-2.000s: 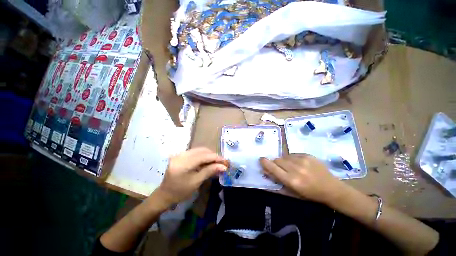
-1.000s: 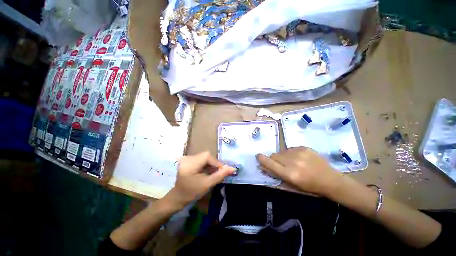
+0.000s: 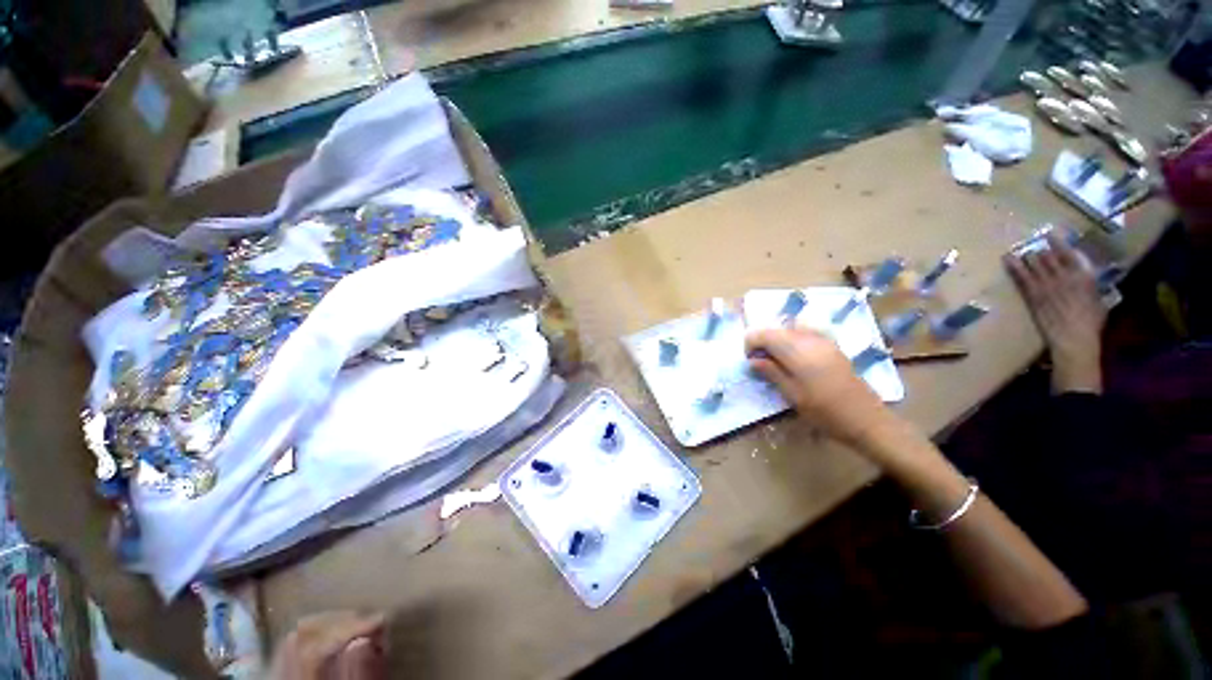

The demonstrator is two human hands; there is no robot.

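Note:
A white square plate with four dark-ended posts point(image 3: 601, 497) lies flat in front of me. To its right, two more white four-post plates, a nearer one point(image 3: 685, 413) and a farther one point(image 3: 877, 376), lie close together or overlap. My right hand point(image 3: 817, 385), with a bracelet at the wrist, is over these two, fingers bent and thumb near the fingertips. Whether it grips a plate or post is hidden. My left hand point(image 3: 332, 648) is blurred and cut off by the bottom edge; its fingers look curled, but I cannot tell if it holds anything.
An open carton point(image 3: 47, 452) with white liner point(image 3: 386, 465) and heaped blue-and-gold parts point(image 3: 253, 319) stands left. A green belt point(image 3: 665, 120) runs behind the bench. A brown plate point(image 3: 930, 355) with posts lies right. Another person's hand point(image 3: 1061, 299) is beyond it. White crumpled wrap point(image 3: 990, 130) lies farther back.
The view has swung right. Both hands have left the place where they worked on a plate together. My right hand has moved right to the grouped plates; my left hand is low at the picture's edge.

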